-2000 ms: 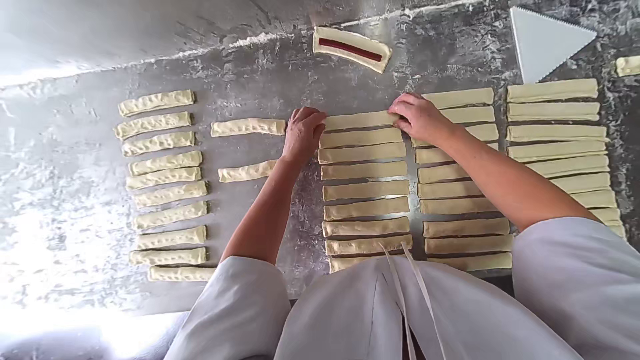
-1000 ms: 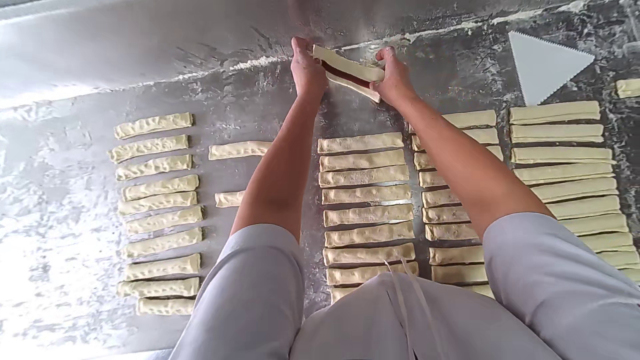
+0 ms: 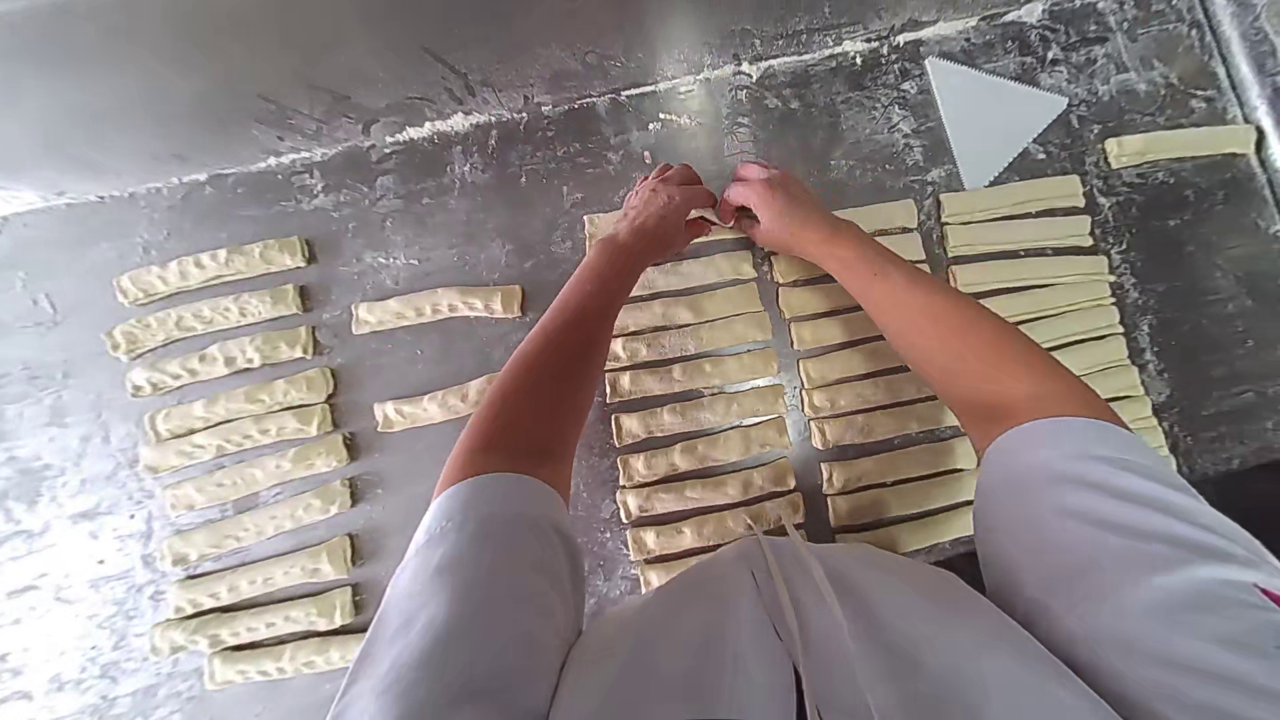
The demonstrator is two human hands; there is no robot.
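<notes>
My left hand [image 3: 668, 210] and my right hand [image 3: 785, 208] are close together at the far end of a middle column of dough strips [image 3: 695, 371]. Between them, both hands pinch a bit of a dough strip [image 3: 712, 218]. Part of this strip is hidden under my fingers, and its left end shows beyond my left hand. Nearer strips in this column lie side by side, their tops dimpled. Just right of it runs another column of dough strips [image 3: 885, 425], partly under my right forearm.
Dimpled dough strips [image 3: 232, 425] form a column at the left, with a separate strip [image 3: 436, 309] beside it. More strips [image 3: 1018, 234] lie at the right. A white triangular toothed scraper [image 3: 990, 120] and a lone strip [image 3: 1180, 146] rest on the floury metal table [image 3: 420, 230].
Both hands have come down from the far side of the table, where they held an open dough strip with a dark filling, to the head of the middle column.
</notes>
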